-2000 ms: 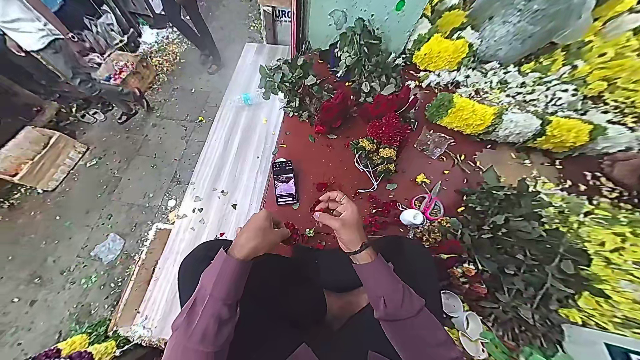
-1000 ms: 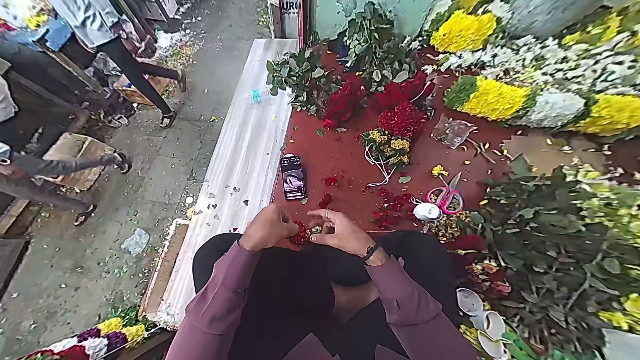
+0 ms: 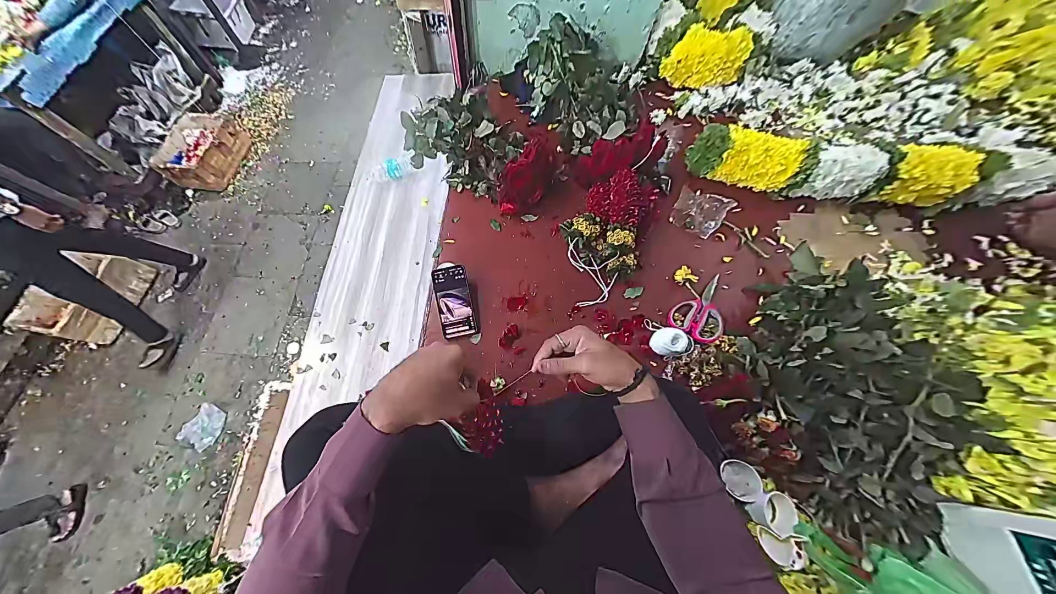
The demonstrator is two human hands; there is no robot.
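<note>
My left hand is closed on a small bunch of red flowers, which hangs below its fingers over my lap. From the bunch a thin thread runs to my right hand, whose thumb and forefinger pinch it. A smartphone with a lit screen lies just beyond my left hand. Right of my right hand are a white thread spool and pink-handled scissors. Farther off lies a red and yellow flower bunch with loose white string, near red roses.
Leafy stems are heaped at my right, beside white cups. A yellow and white flower garland lies at the upper right. A clear plastic wrapper rests on the red surface. A person's legs are on the pavement at left.
My hands have moved apart, and a thread now shows stretched between them. The red bunch shows more fully under my left hand. People on the pavement have moved.
</note>
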